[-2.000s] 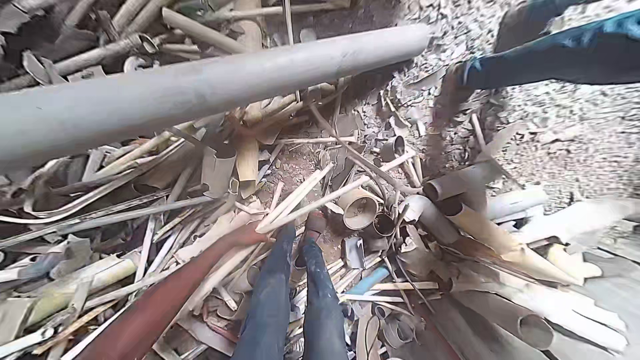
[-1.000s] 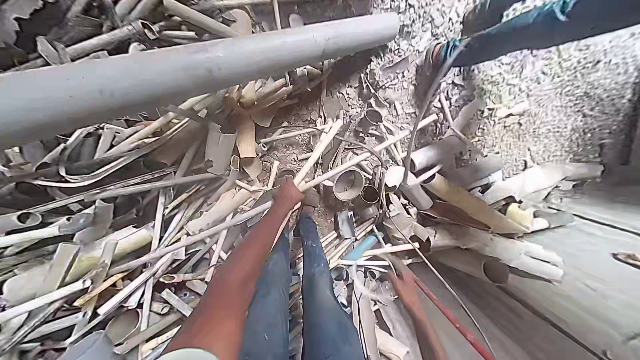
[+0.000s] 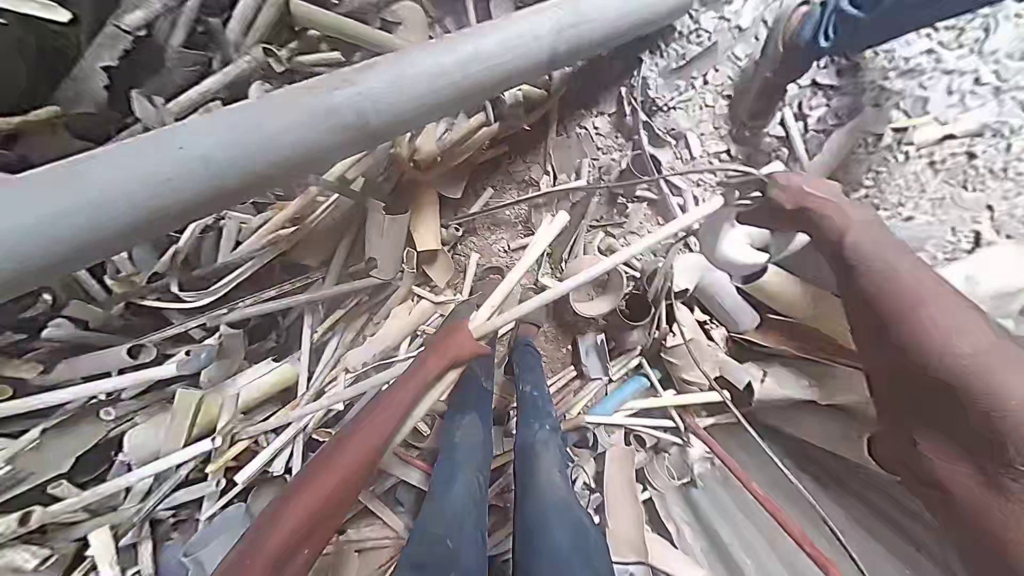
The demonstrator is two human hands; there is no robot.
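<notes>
My left hand [image 3: 462, 342] is closed around thin pale plastic pipes [image 3: 600, 280], two of which fan out beyond it towards the upper right. At the right, my right hand [image 3: 788, 200] is raised over the scrap, by one end of a thin dark cable or strip [image 3: 608, 186]. Its fingers are blurred, and whether they grip this strip cannot be told. Below that hand are white pipe fittings [image 3: 732, 248], close to its fingers. Both hands are above a heap of broken pipe pieces [image 3: 272, 384].
A thick grey pipe [image 3: 344, 112] crosses the upper left. Another person's leg [image 3: 848, 32] stands at the upper right on ground strewn with chips. Grey sheets [image 3: 760, 512] lie at the lower right, with a red rod [image 3: 760, 488] over them. A short blue pipe [image 3: 624, 394] lies near my legs.
My right hand, low at the right a second ago and not seen before that, has moved up and forward over the scrap. My left hand keeps hold of the pale pipes.
</notes>
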